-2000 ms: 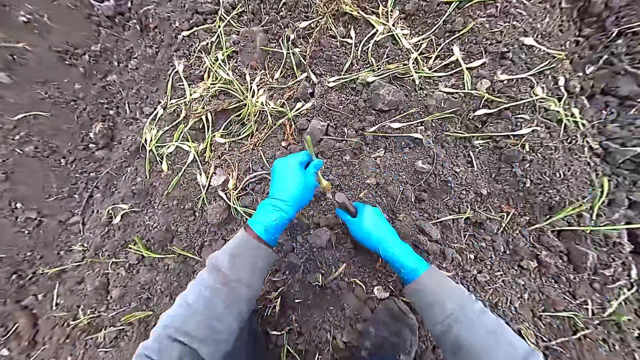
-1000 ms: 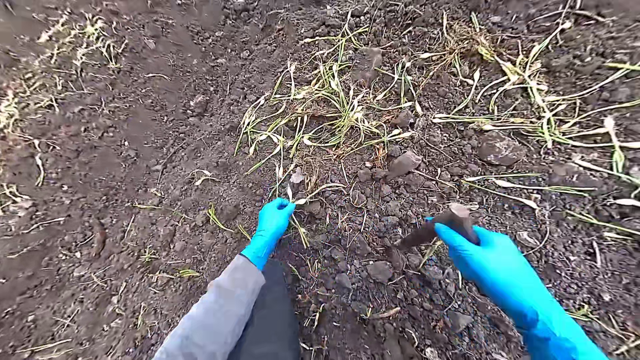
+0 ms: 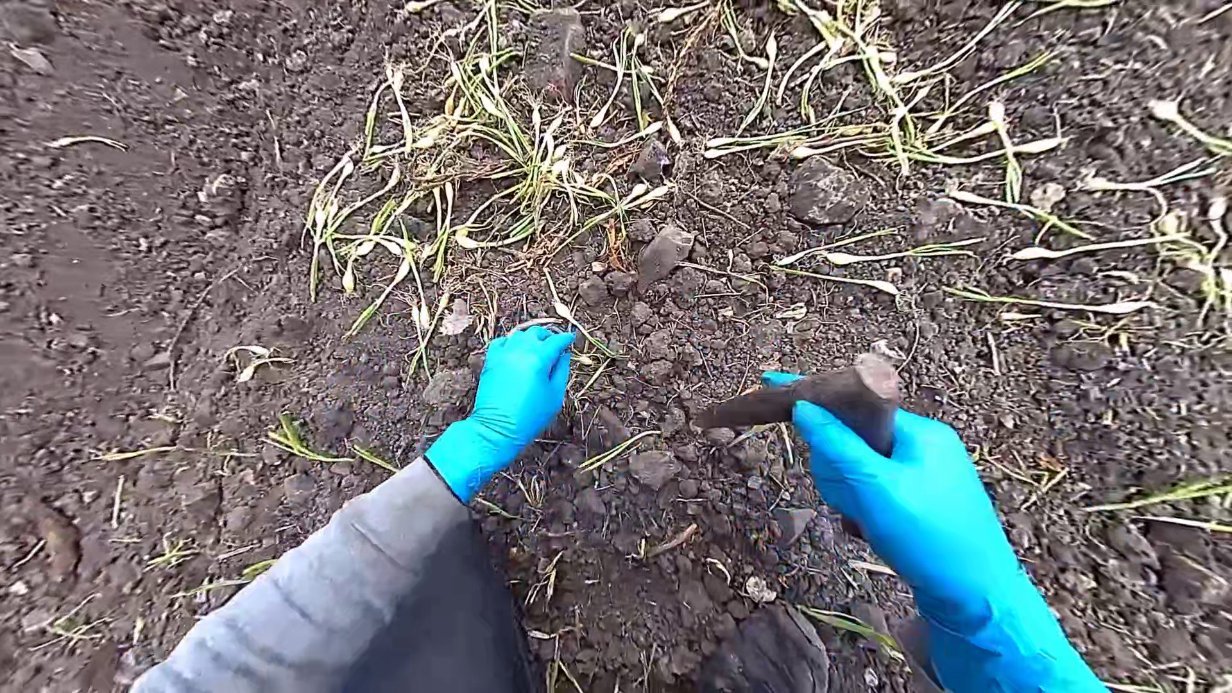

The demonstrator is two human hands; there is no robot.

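My left hand (image 3: 515, 399), in a blue glove, is low over the soil at the centre with its fingers bent together; a thin pale bulb plant (image 3: 563, 310) lies at its fingertips, and whether the fingers grip it cannot be told. My right hand (image 3: 910, 496), also gloved in blue, is closed around a dark, dirt-covered hand tool (image 3: 847, 397) at the right. The tool's short tapered end points left, above the soil. A heap of uprooted bulb plants (image 3: 520, 164) with green leaves and whitish bulbs lies just beyond my left hand.
More bulb plants (image 3: 885, 96) are strewn over the soil at the upper right. A stone (image 3: 664, 255) lies beyond my hands, and a larger clod (image 3: 826, 191) sits further right. My dark-trousered leg (image 3: 448, 616) is at the bottom, with a dark boot (image 3: 770, 654) to its right.
Two seconds ago both hands were close together at a small plant; now they are apart, with the right hand and the tool further right. The view has shifted sideways and back.
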